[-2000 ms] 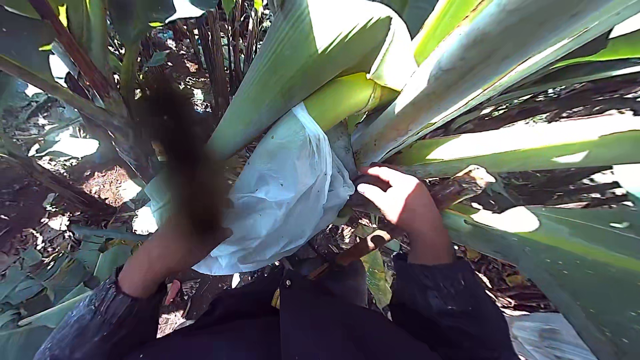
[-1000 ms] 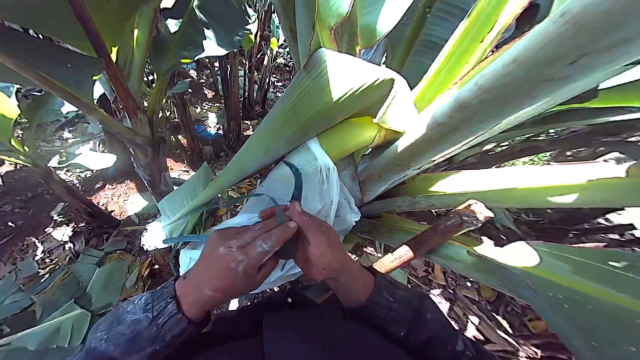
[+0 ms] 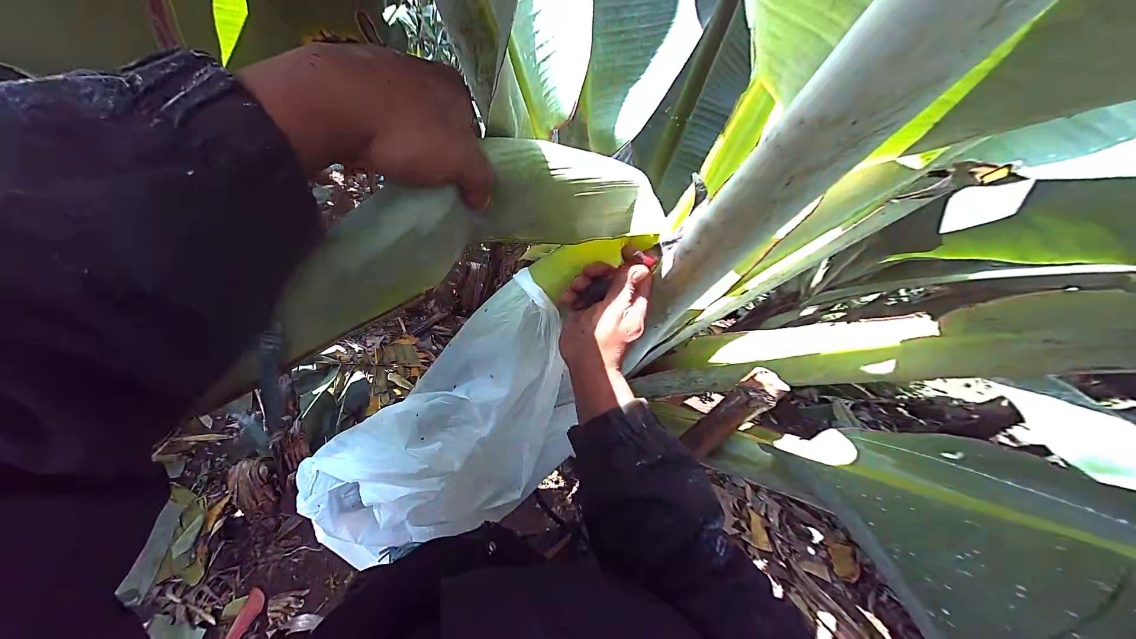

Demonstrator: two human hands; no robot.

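My left hand [image 3: 399, 124] reaches across the upper left, its fingers bent over a broad banana leaf [image 3: 568, 191]. My right hand [image 3: 612, 315] is below that leaf, against the yellow-green bunch stalk [image 3: 577, 262], closed around a small dark object [image 3: 593, 291]. A red bit shows at its fingertips; what the object is, I cannot tell. From the stalk a whitish thin bag [image 3: 444, 444] hangs down to the lower left, its top edge around the stalk and its lower end bunched. What it covers is hidden.
A thick banana leaf stem [image 3: 772, 169] slants up to the right, close to my right hand. A cut brown stub [image 3: 737, 408] sticks out below it. Large leaves [image 3: 994, 524] spread at right, and dry leaf litter [image 3: 257, 532] covers the ground.
My hands were together at the bag with a dark strip one second ago. Now they are apart, the left up on the leaf, the right at the stalk. The bag's lower part shows more fully.
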